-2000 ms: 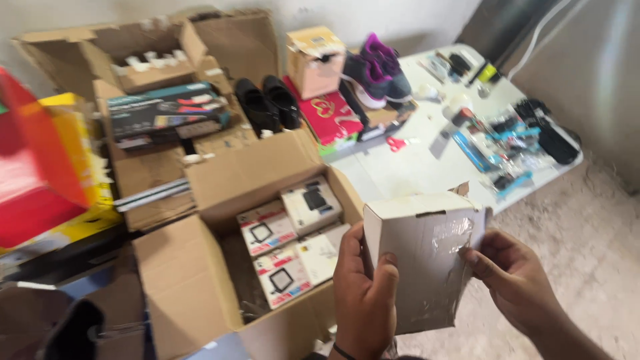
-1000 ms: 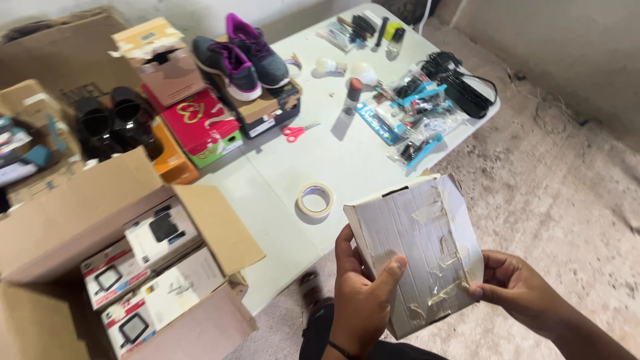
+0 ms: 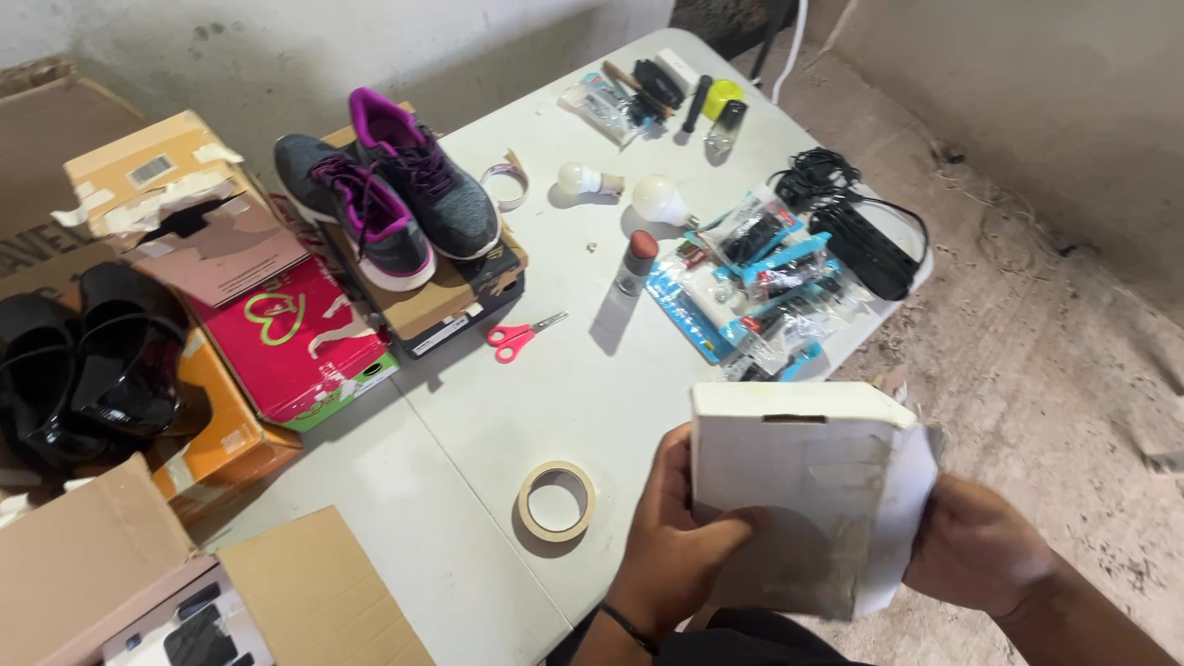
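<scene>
A worn white cardboard box [image 3: 795, 499] with clear tape on its face is held between both hands, over the near edge of the white table. My left hand [image 3: 680, 536] grips its left side, thumb across the front. At the box's right side is my right hand [image 3: 976, 546], its fingers mostly hidden behind the lifted edge. A roll of masking tape [image 3: 530, 523] lies on the table left of my left hand. Farther back are pink-handled scissors [image 3: 511, 341] and a clear bottle with a red cap [image 3: 636, 264].
Grey and purple sneakers [image 3: 430, 190] rest on a shoebox [image 3: 462, 310], beside a red box [image 3: 277, 342]. Black shoes [image 3: 125, 361] are at left, above an open carton [image 3: 314, 592]. Light bulbs [image 3: 658, 201], packaged items [image 3: 786, 287] and a black cable [image 3: 819, 176] occupy the table's far right.
The view has swung right, away from the open carton. Both hands still hold the white box, which has tilted so that its top edge shows more.
</scene>
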